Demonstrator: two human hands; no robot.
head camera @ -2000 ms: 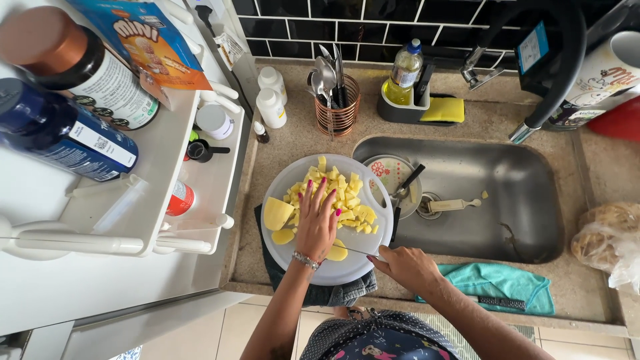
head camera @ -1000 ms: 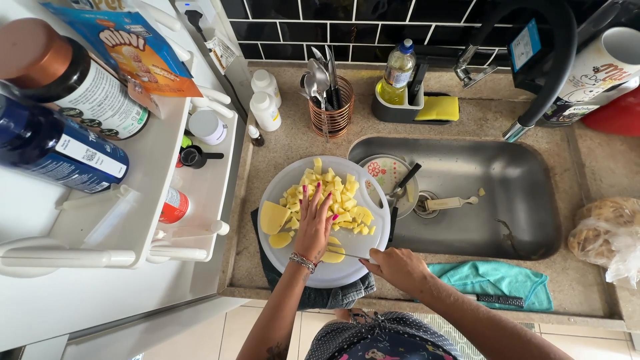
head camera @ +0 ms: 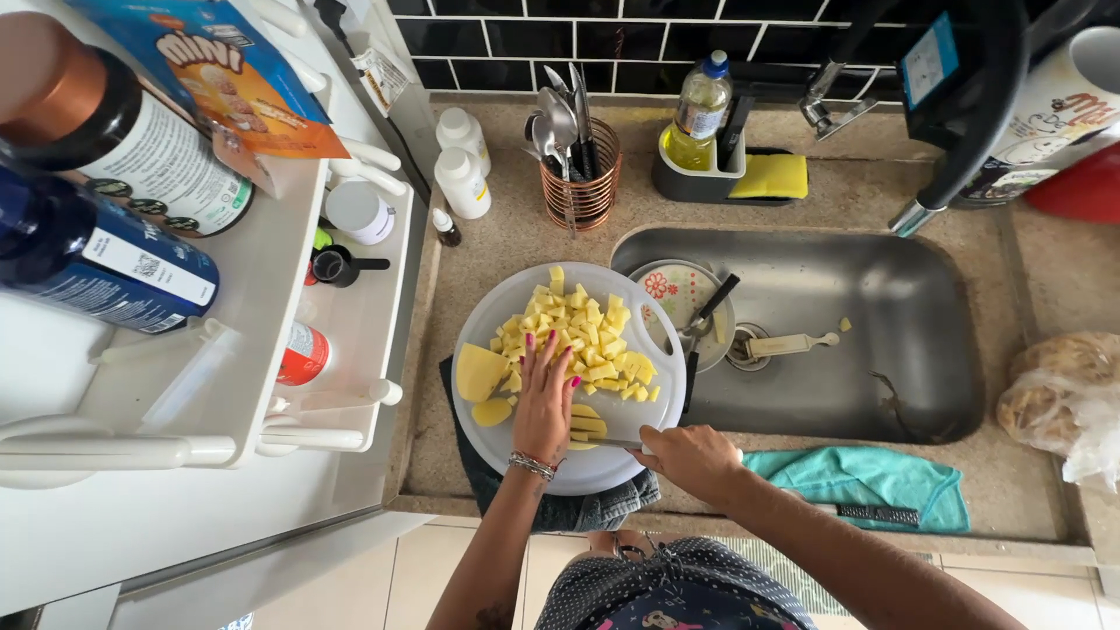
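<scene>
A round white cutting board (head camera: 490, 328) lies on a dark cloth (head camera: 612, 505) beside the sink, partly over its left edge. Diced potato (head camera: 582, 337) is heaped on it. My left hand (head camera: 542, 407) rests with spread fingers on the near part of the heap, close to a sliced potato piece (head camera: 588, 422). My right hand (head camera: 691, 459) is closed on the white handle of a kitchen knife (head camera: 612, 443), whose blade lies at the cut slices. A larger potato piece (head camera: 480, 373) and a smaller one (head camera: 492, 411) sit at the board's left side.
The steel sink (head camera: 840, 385) holds a plate (head camera: 682, 289), dark-handled utensils and a light-coloured peeler (head camera: 787, 345). Behind stand a copper wire cutlery holder (head camera: 582, 188), white bottles (head camera: 462, 182) and a soap caddy (head camera: 700, 179). A teal cloth (head camera: 875, 481) lies in front; open fridge door shelves (head camera: 297, 350) rise at left.
Between the earlier frames and now, the knife and my right hand have shifted slightly at the potato slices. My left hand stays on the board.
</scene>
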